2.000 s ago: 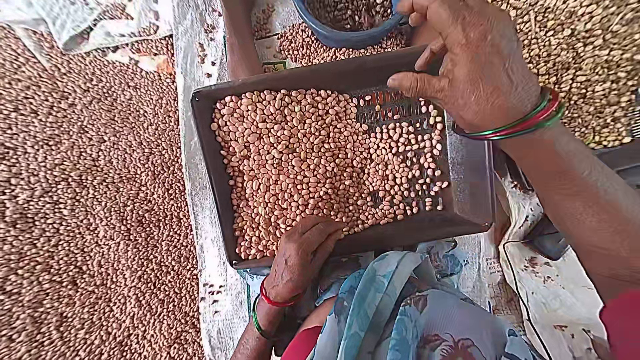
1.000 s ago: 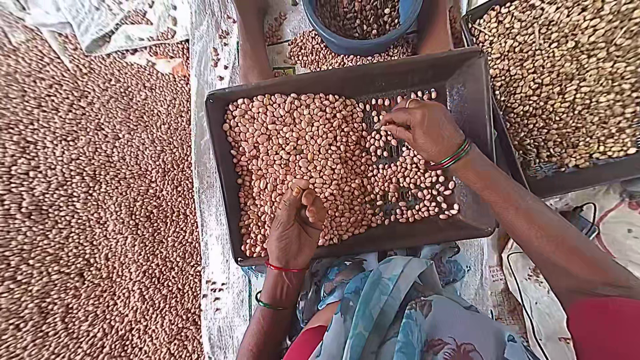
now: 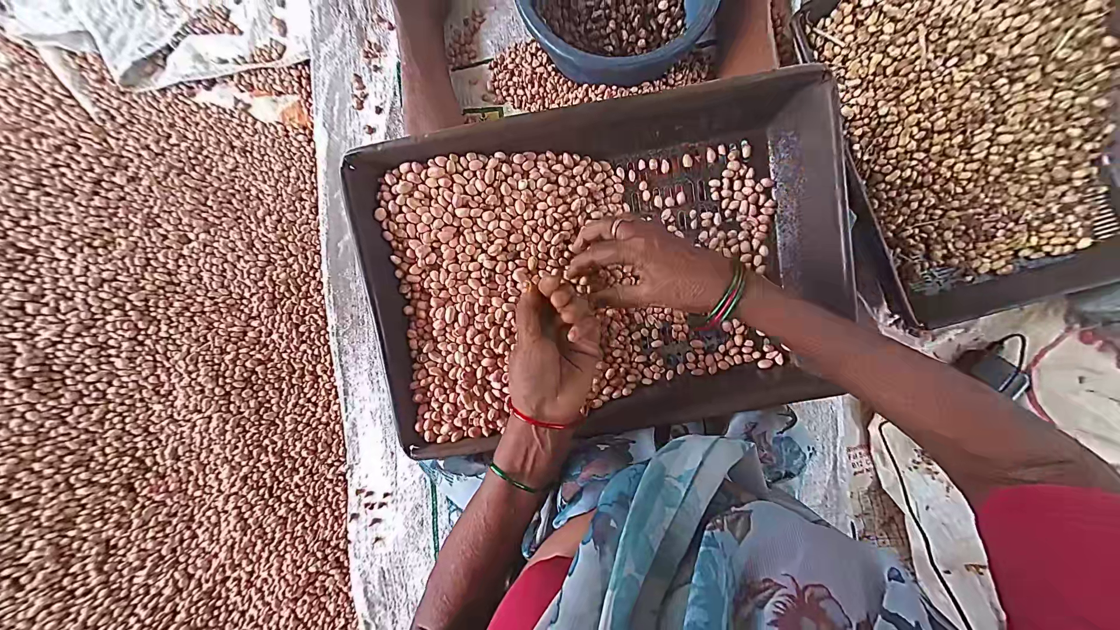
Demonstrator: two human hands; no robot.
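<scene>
A dark rectangular tray with a slotted bottom (image 3: 809, 210) lies across my lap. Pinkish-brown nuts or beans (image 3: 472, 236) are heaped on its left side and lie thinner on the right, where the slots show. My left hand (image 3: 556, 350) is palm up over the pile, its fingertips curled against the thumb; whether a nut is between them cannot be told. Just right of it, my right hand (image 3: 652, 262) is palm down with bent fingers low over the nuts, its fingertips close to the left ones. What lies under its fingers is hidden.
A blue tub (image 3: 612, 68) of darker nuts stands beyond the tray, between bare limbs. A second dark tray (image 3: 1006, 284) of paler nuts is at the upper right. A wide spread of nuts (image 3: 157, 350) covers the left ground. A black cable (image 3: 919, 516) lies at lower right.
My right hand has come down from above the tray's upper right and moved left, beside my left hand. My left hand has turned from palm down on the nuts to palm up.
</scene>
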